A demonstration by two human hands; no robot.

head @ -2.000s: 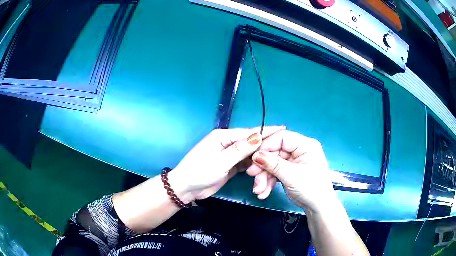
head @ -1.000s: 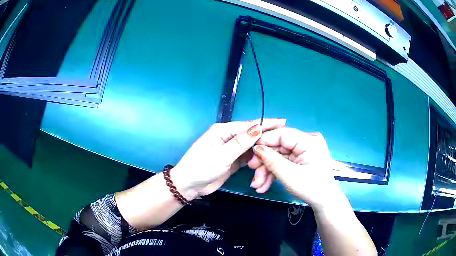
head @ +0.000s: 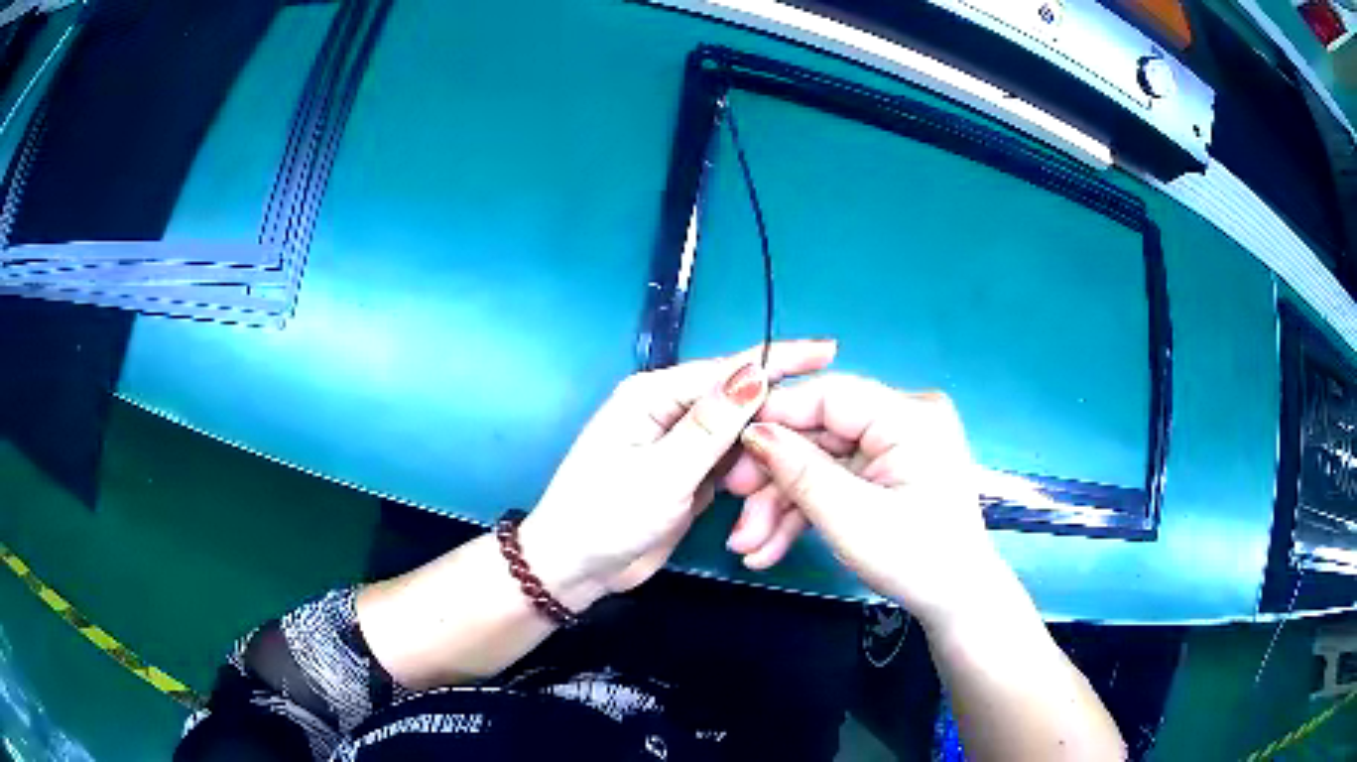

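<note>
A thin black strip point(head: 767, 246) runs from the upper left corner of the black bezel frame point(head: 1161, 357) down to my fingertips. The frame lies flat on the green bench. My left hand point(head: 647, 462), bare with a beaded bracelet, pinches the strip between thumb and forefinger. My right hand point(head: 871, 476), bare, has its thumb and fingers bent together just right of and below the left fingertips, over the frame's lower left part. What the right fingertips pinch is too small to tell. The frame's lower left corner is hidden by my hands.
Several nested thin frames point(head: 283, 223) lie at the left over a black sheet point(head: 127, 134). A silver machine front point(head: 1101, 60) with a white bar point(head: 893, 67) stands behind the bezel. A dark glossy panel point(head: 1329, 476) lies at the right edge. The bench's near edge curves below my hands.
Both hands have shifted slightly up and left in the picture, keeping the same pinch. The strip still curves from the frame's corner. The view has moved slightly.
</note>
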